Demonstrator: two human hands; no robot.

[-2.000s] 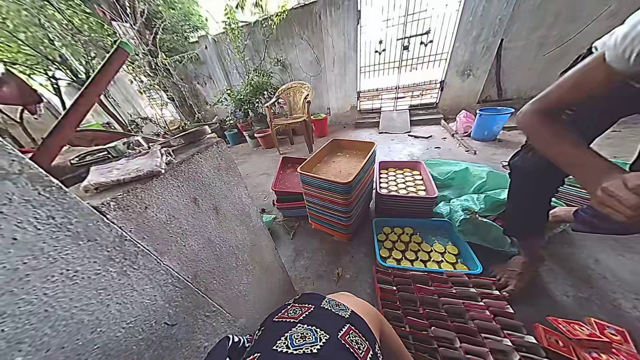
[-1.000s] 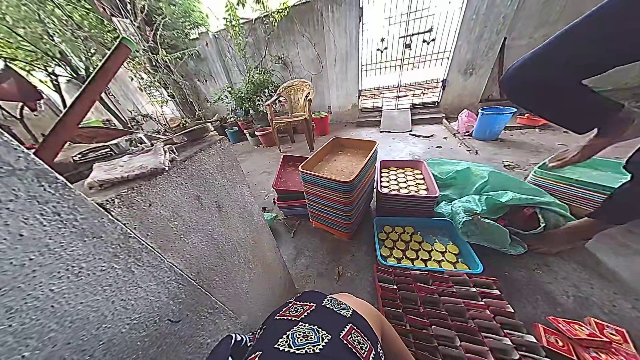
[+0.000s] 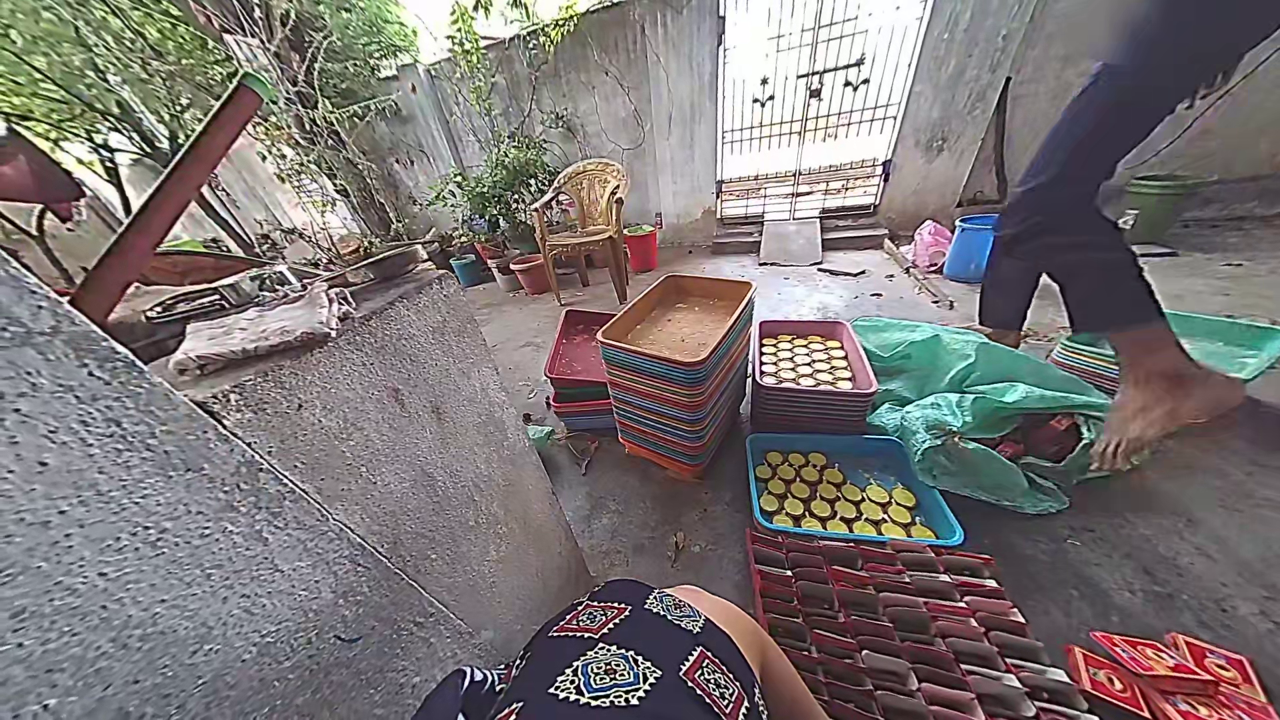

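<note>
Neither of my hands shows; my patterned dark garment and a bare limb of mine fill the bottom middle. In front of me, a blue plastic tray (image 3: pixel 905 460) holds many small round pieces with yellow-green tops. Behind it, similar round pieces lie in the top tray of a maroon tray stack (image 3: pixel 815 412). A tall stack of coloured trays (image 3: pixel 680 400) with an orange-brown one on top stands to the left. Rows of dark red, open-topped small boxes (image 3: pixel 880 630) are packed together near me. Several printed red boxes (image 3: pixel 1160 660) lie at the bottom right.
A green plastic sack (image 3: pixel 940 390) lies beside a person's bare foot (image 3: pixel 1160 405). Green trays (image 3: pixel 1220 345) are behind that leg. Further back are a plastic chair (image 3: pixel 585 225), potted plants, a blue bucket (image 3: pixel 970 248) and a metal gate (image 3: pixel 815 110). A rough concrete wall (image 3: pixel 380 480) rises at left.
The other person, whose hand was low near the green trays one second ago, now shows only legs and feet, in a stride. One green tray now sits askew, further right. The trays near me have not moved.
</note>
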